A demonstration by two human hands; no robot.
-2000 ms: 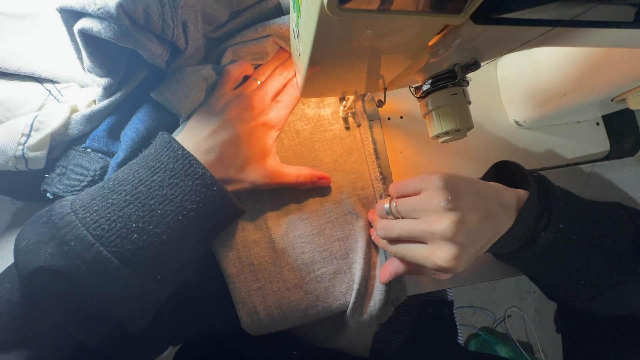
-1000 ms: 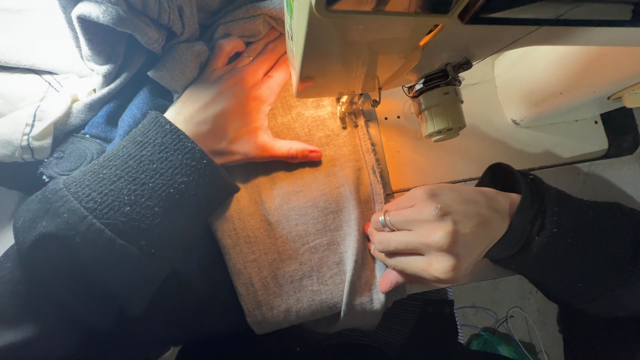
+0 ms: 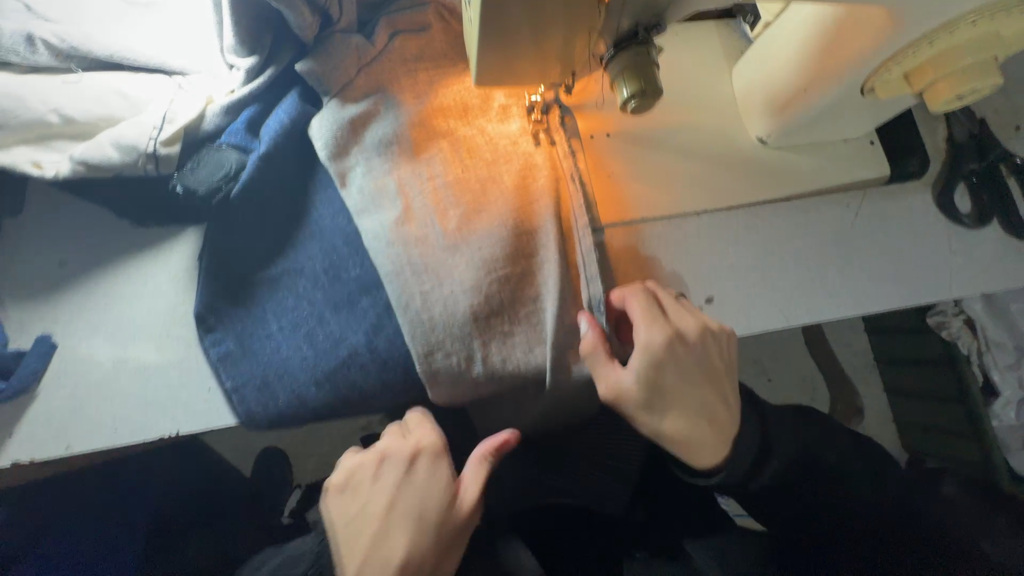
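Grey denim fabric [image 3: 480, 264] lies under the needle area of a sewing machine [image 3: 528, 40], its folded seam edge [image 3: 582, 216] running from the presser foot [image 3: 536, 108] toward me. My right hand [image 3: 672, 360] pinches the near end of that seam between thumb and fingers. Below the near edge of the cloth is my left hand [image 3: 408, 488], thumb spread from curled fingers, holding nothing that I can see. Blue denim [image 3: 296, 320] lies on the left, partly beneath the grey cloth.
A pile of light and grey fabric [image 3: 88, 104] lies at the upper left. Black-handled scissors [image 3: 976, 176] rest at the far right, near the machine's handwheel [image 3: 936, 64]. The white table's front edge [image 3: 848, 308] crosses below the machine. A blue cloth scrap [image 3: 24, 364] is at the left.
My left hand has left the grey fabric beside the machine head and come back toward me. My right hand still holds the seam. The view has shifted, showing more of the table and the scissors.
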